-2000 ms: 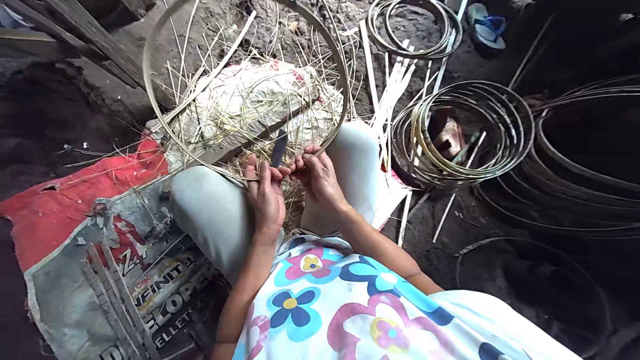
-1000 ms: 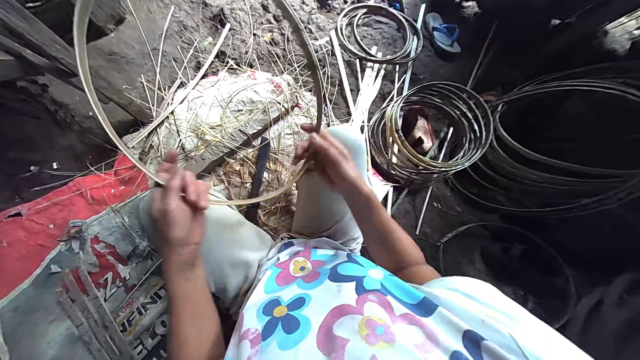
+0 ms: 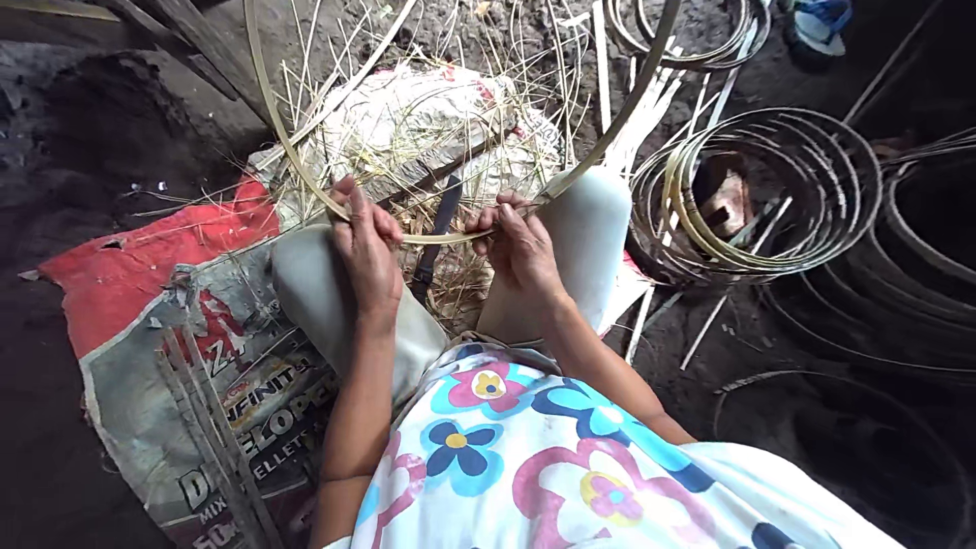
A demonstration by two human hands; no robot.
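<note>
A large hoop of split bamboo or cane [image 3: 282,126] stands up from my hands, its top out of the frame. My left hand [image 3: 364,240] grips its lower left part with fingers curled round the strip. My right hand [image 3: 518,240] pinches the strip at the lower right, over my knee. Between the hands the strip [image 3: 438,239] runs nearly level. Beneath it a dark-bladed knife [image 3: 448,206] lies among shavings, its handle toward me, touched by neither hand. A dark piece of wood [image 3: 435,164] lies behind, on a white sack [image 3: 412,107] strewn with thin strips.
Coiled hoops [image 3: 862,183] lie at the right, with a smaller bundle [image 3: 751,46] above and larger rings [image 3: 923,259] beyond. Pale split strips [image 3: 652,103] lie near my right knee. A printed sack [image 3: 137,366] bearing narrow slats [image 3: 221,450] is at the left. A slipper [image 3: 820,27] lies top right.
The knife, upright by my fingers two seconds ago, now lies down between my legs. My hands were together, then moved apart along the hoop; they are now somewhat closer than one second ago.
</note>
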